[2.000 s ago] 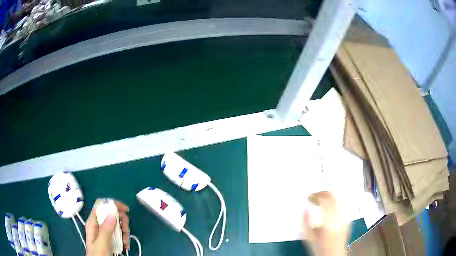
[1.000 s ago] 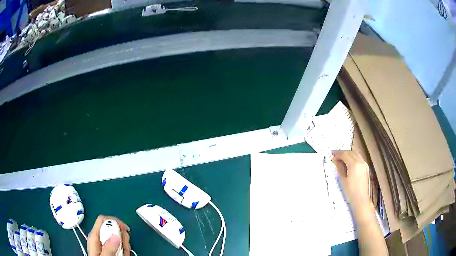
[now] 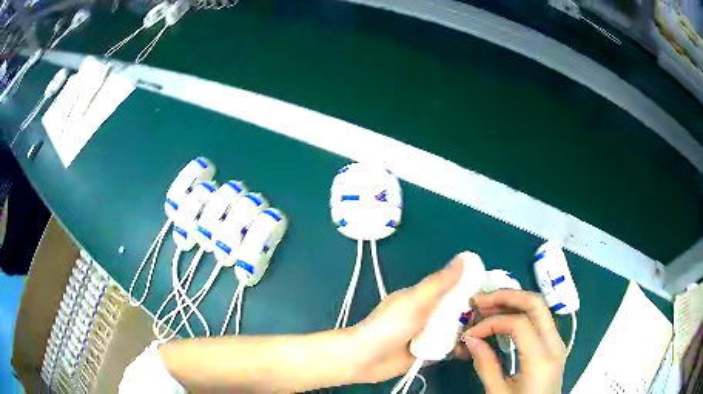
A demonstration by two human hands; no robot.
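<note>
My left hand (image 3: 393, 327) reaches in from the lower left and is closed around a long white item (image 3: 455, 304), its cord hanging below. My right hand (image 3: 524, 338) is at the item's right side, fingers bent beside a small red mark; whether its fingertips pinch anything is unclear. A round white item (image 3: 366, 202) with blue marks lies behind. Another white item (image 3: 502, 280) is partly hidden by my right hand. A long white item (image 3: 556, 278) lies further right. Several corded long items (image 3: 227, 223) lie in a slanted row at left.
A pale metal rail (image 3: 432, 169) crosses behind the bench. Paper sheets lie at far left (image 3: 85, 108) and lower right (image 3: 628, 346). An open carton (image 3: 38, 292) with rows of white items stands lower left. Corded items (image 3: 154, 14) lie beyond the rail.
The view has swung left, bringing the carton and item row in. My right hand has left the papers at right and come to the item in my left hand, which is now raised.
</note>
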